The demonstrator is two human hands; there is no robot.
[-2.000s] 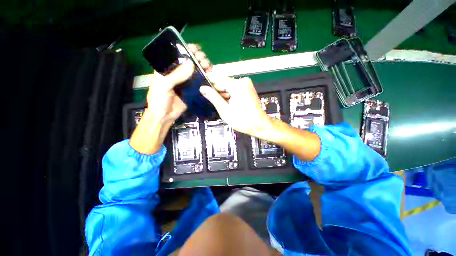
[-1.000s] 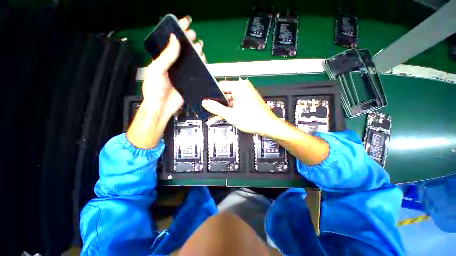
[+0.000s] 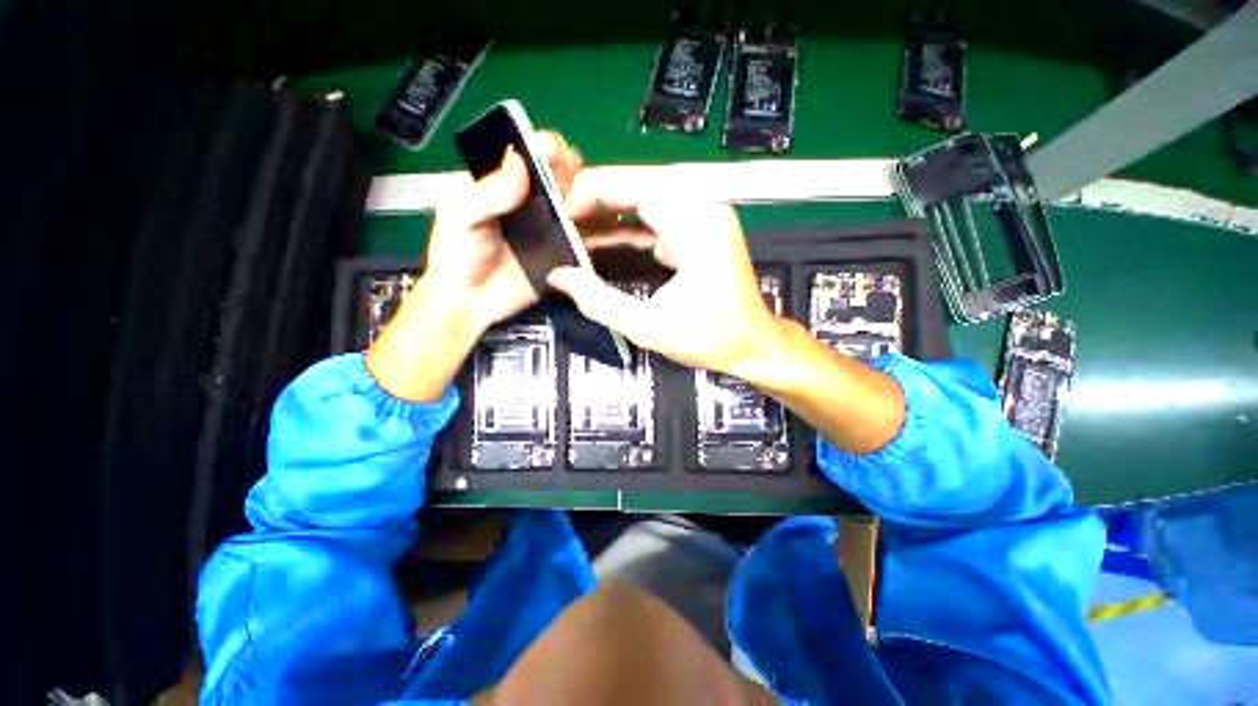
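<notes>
A phone unit (image 3: 545,237) with a plain dark face and a light metal edge is held tilted above the foam tray. My left hand (image 3: 476,248) grips its upper part, thumb on the dark face, fingers behind. My right hand (image 3: 676,276) is at its lower right edge, thumb on the edge and fingers curled; the far side is hidden. The black foam tray (image 3: 673,414) lies below, with open phone units in its pockets, such as one unit (image 3: 515,403) under my left wrist. My forearms cover parts of other units.
Clear frames (image 3: 982,228) are stacked right of the tray, with a loose open unit (image 3: 1037,379) beside them. Several units, one here (image 3: 762,94), lie on the green conveyor beyond the white rail (image 3: 814,179). Dark foam trays (image 3: 269,317) are stacked at left. A grey post (image 3: 1138,104) crosses upper right.
The held unit has moved lower and turned more edge-on. My right hand's fingers have shifted along its edge. Another unit has appeared on the conveyor at upper left, and the other conveyor units have shifted slightly left.
</notes>
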